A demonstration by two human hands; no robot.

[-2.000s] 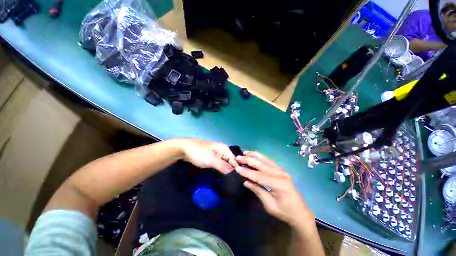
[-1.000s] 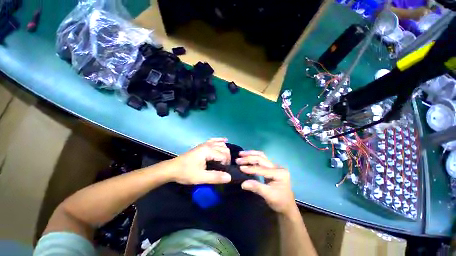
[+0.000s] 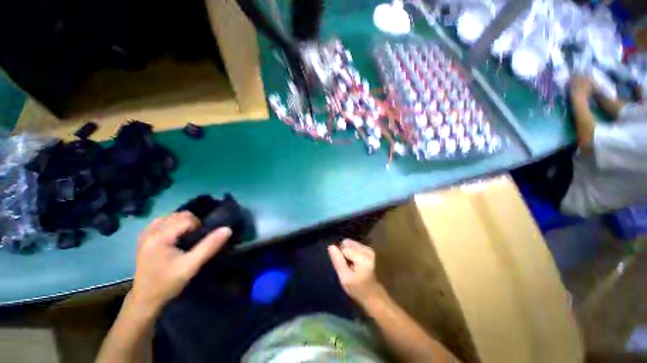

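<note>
My left hand (image 3: 167, 252) holds a black housing (image 3: 230, 216) at the near edge of the green bench, thumb on the near side. The housing is blurred, so its details do not show. My right hand (image 3: 355, 266) is apart from it, to the right and below the bench edge, with fingers curled in. Whether something small is inside it cannot be told. A heap of small black caps (image 3: 96, 181) lies on the bench to the left.
A large open carton (image 3: 245, 71) stands behind the heap. A clear plastic bag (image 3: 18, 191) is at far left. Wired modules (image 3: 355, 99) and a module tray (image 3: 440, 106) lie right of centre. The dark hanging screwdriver (image 3: 306, 25) is above. A closed carton (image 3: 489, 262) and another person's arm (image 3: 583, 117) are right.
The view has turned right. My hands, earlier together at the housing, are now apart; the left keeps the housing and the right has let go and curled its fingers.
</note>
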